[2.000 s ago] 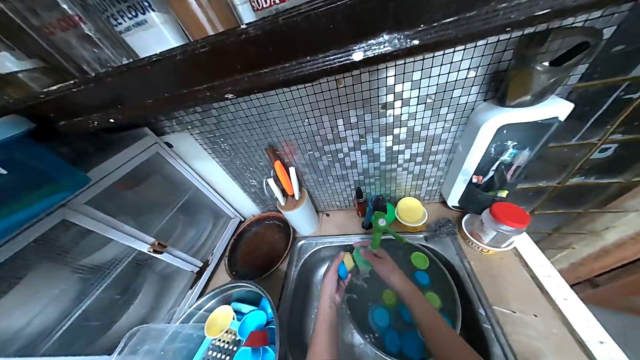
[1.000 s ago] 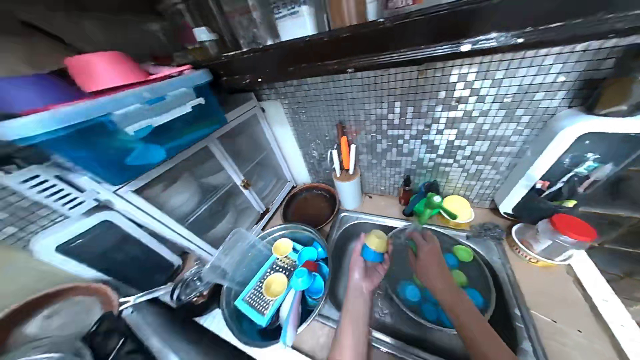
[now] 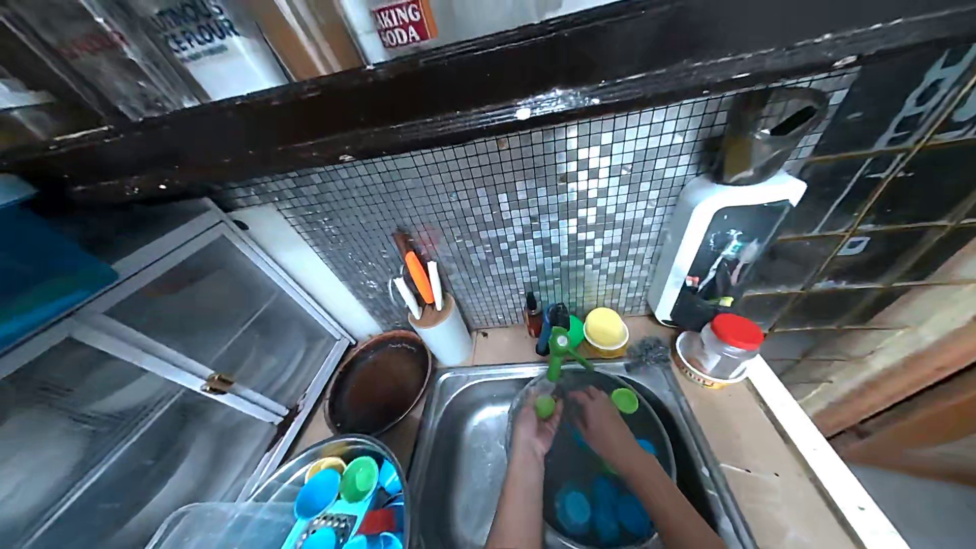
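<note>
My left hand [image 3: 536,427] holds a small light-green cup [image 3: 544,406] beneath the green faucet [image 3: 560,352], over the left part of a large round basin [image 3: 665,450] standing in the steel sink. My right hand [image 3: 598,419] is just to the right, over the basin, fingers partly bent; whether it holds anything cannot be told. Inside the basin are another light-green cup [image 3: 624,400] near the back rim and several blue cups [image 3: 573,509] low in the water.
Left of the sink, a metal bowl [image 3: 400,476] holds colourful cups and a grater. Behind it are a brown pan [image 3: 379,383] and a knife holder [image 3: 444,335]. Yellow bowls [image 3: 606,329], a steel scrubber [image 3: 648,351] and a red-lidded jar [image 3: 736,343] line the back ledge. A dark shelf [image 3: 488,91] hangs above.
A yellow and blue cup was in my left hand a second ago; now a light-green cup is there. A green cup now shows in the metal bowl. The view has swung.
</note>
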